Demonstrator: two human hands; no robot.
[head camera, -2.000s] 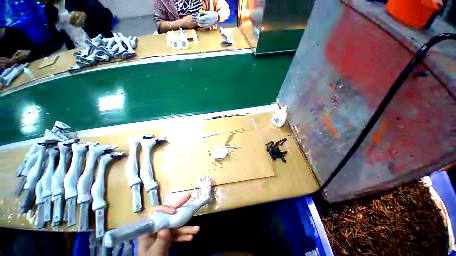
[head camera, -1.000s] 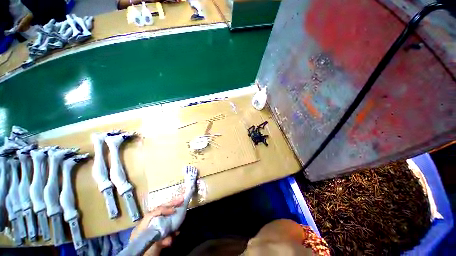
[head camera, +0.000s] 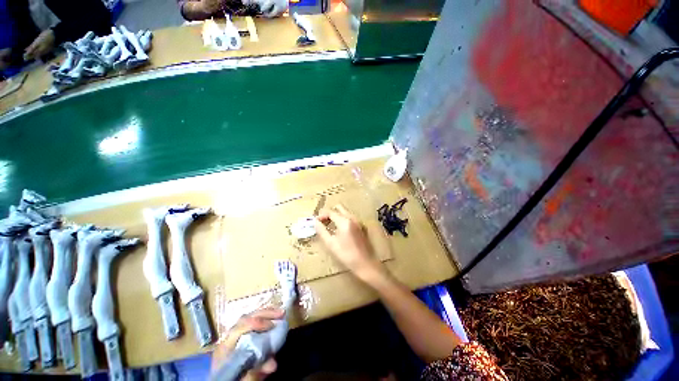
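My left hand (head camera: 257, 331) is closed around a grey moulded limb (head camera: 274, 338) at the bottom centre. Its toed end (head camera: 286, 272) points up over the front edge of the cardboard mat (head camera: 257, 257). My right hand (head camera: 344, 237) is over the mat, its fingertips at the right side of the white glue dish (head camera: 304, 228). Whether the fingers hold a thin stick is too small to tell. A small pile of black parts (head camera: 392, 217) lies right of the mat.
Grey limbs stand in a row (head camera: 61, 275) at left, with two more (head camera: 177, 257) beside the mat. A white bottle (head camera: 395, 165) stands by the paint-stained cabinet (head camera: 514, 134). A bin of brown parts (head camera: 551, 327) is at lower right. Beyond the green conveyor (head camera: 246, 111) are people's hands and more limbs.
My right hand has come in from the lower right and reached the glue dish. My left hand still holds the limb, which has turned from slanting to more upright, toes up.
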